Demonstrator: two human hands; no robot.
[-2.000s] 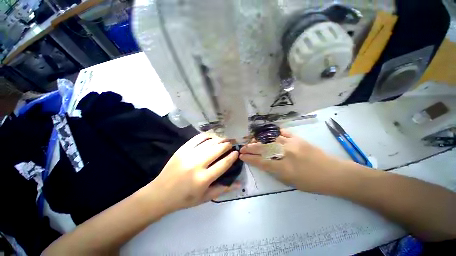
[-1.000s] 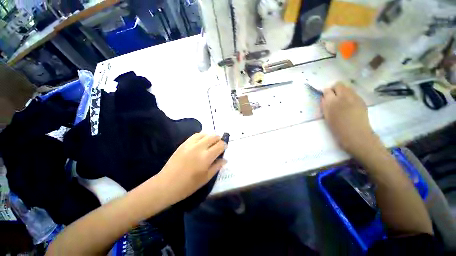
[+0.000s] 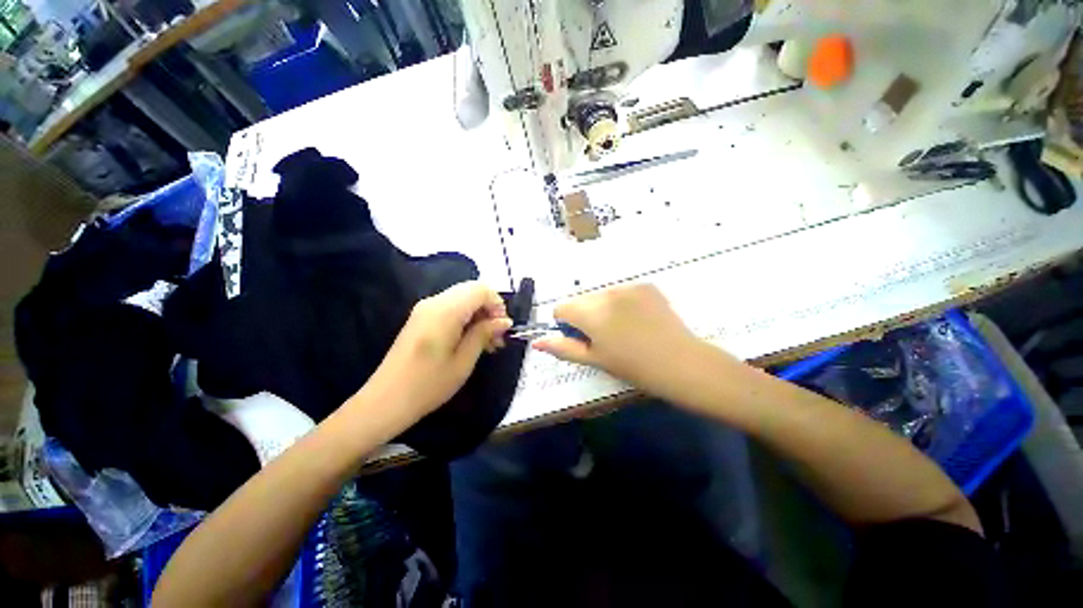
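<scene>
The black garment piece (image 3: 344, 285) lies spread on the left of the white machine table, its right end hanging over the front edge. My left hand (image 3: 445, 339) pinches its edge near a short black tab (image 3: 524, 297). My right hand (image 3: 624, 339) holds the thread snips (image 3: 540, 331), blades pointing left at my left fingertips. Whether the blades are closed on a thread is too small to tell. The presser foot (image 3: 555, 202) has no cloth under it, with the tan-brown block (image 3: 581, 216) just right of it.
The white sewing machine (image 3: 629, 48) stands behind. A thin metal bar (image 3: 635, 165) lies behind the foot. Black-handled scissors (image 3: 1040, 178) and an orange object (image 3: 830, 61) are at the right. Blue baskets stand below right (image 3: 998, 416) and at left (image 3: 204, 220). A printed ruler runs along the front edge.
The cloth has come out from under the foot towards the front left. My right hand has picked up the snips from the right and brought them left to my left hand.
</scene>
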